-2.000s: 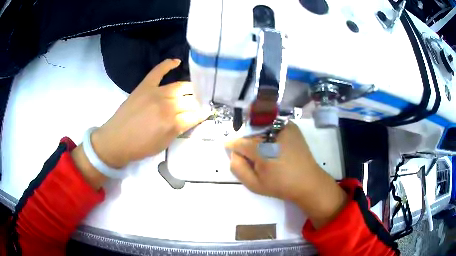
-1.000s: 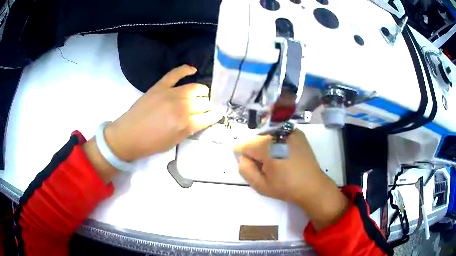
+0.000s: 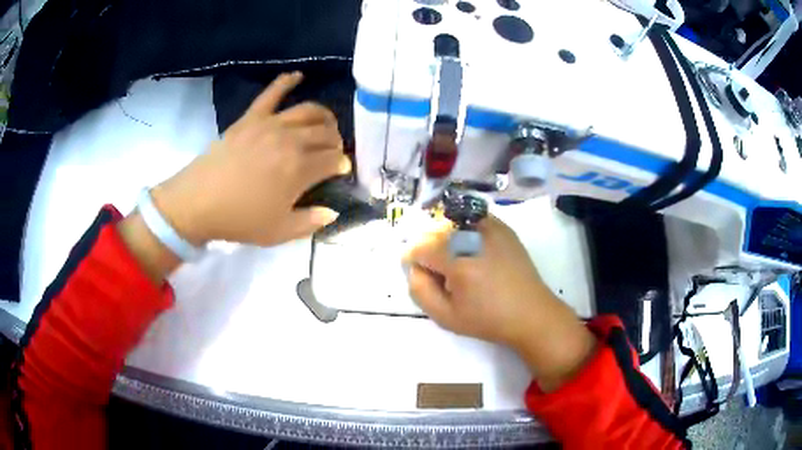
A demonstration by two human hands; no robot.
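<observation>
The dark cloth panel [image 3: 239, 104] runs from the large dark garment heap [image 3: 202, 35] to the presser foot [image 3: 396, 198] of the white sewing machine [image 3: 563, 88]. My left hand [image 3: 264, 176] is on the panel left of the foot. Its index finger points up and away, and a narrow dark part of the cloth shows between thumb and fingers. My right hand [image 3: 484, 281] is right of the needle, its fingers curled with the tips close to the foot. The tension knob [image 3: 466, 215] partly covers it; whether it pinches anything is hidden.
The white table carries a brown patch [image 3: 449, 395] and a ruled tape [image 3: 290, 420] along its front edge. A black flap [image 3: 629, 272] hangs right of the bed, beside black cords [image 3: 690, 352]. Black straps [image 3: 695, 114] loop round the machine arm.
My left hand has moved back from the foot; its thumb and fingers are spread wider, with cloth showing between them. My right hand stays near the needle. The view has shifted slightly.
</observation>
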